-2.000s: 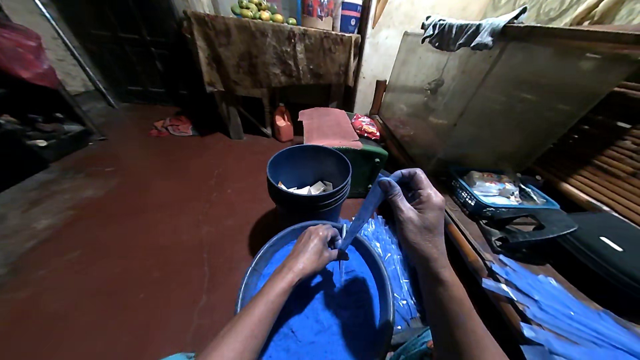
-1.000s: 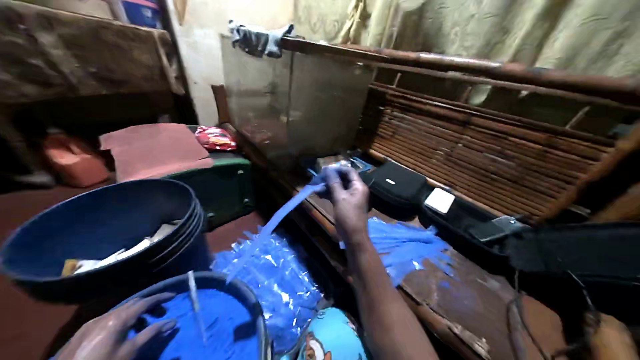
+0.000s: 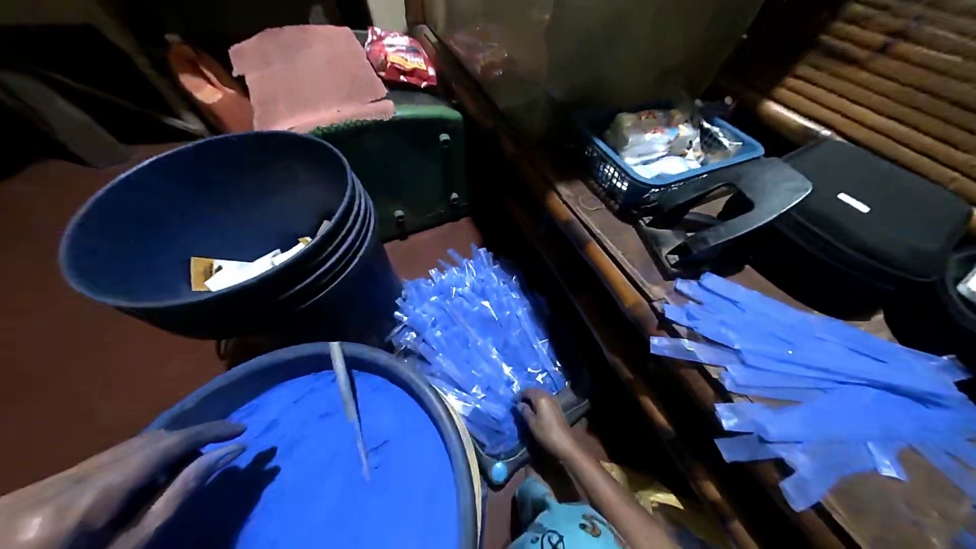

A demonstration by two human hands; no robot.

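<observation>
My left hand [image 3: 164,476] hangs over the left rim of a round basin [image 3: 438,404], fingers apart and holding nothing. Blue powder [image 3: 305,473] fills the basin, and a thin stick-like tool [image 3: 348,396] stands tilted in it. Right of the basin, my right hand [image 3: 543,415] reaches down with curled fingers to the lower right edge of a pile of filled, narrow blue plastic packets [image 3: 480,320] in a dark tray [image 3: 572,404]. Whether it grips one is hidden. Flat blue plastic strips [image 3: 823,374] lie fanned out on the wooden bench at right.
Stacked dark buckets [image 3: 354,221] stand behind the basin, with pale scraps [image 3: 252,267] inside. Beyond are a green container [image 3: 412,164], pink cloth [image 3: 313,76] and a red packet [image 3: 400,57]. A blue basket [image 3: 618,179] and black case [image 3: 869,217] rest on the bench, behind its bamboo edge [image 3: 610,282].
My right hand, raised with a long blue strip one second ago, has come down to the packet pile. My left hand has left the strip it touched two seconds ago. The view has swung about.
</observation>
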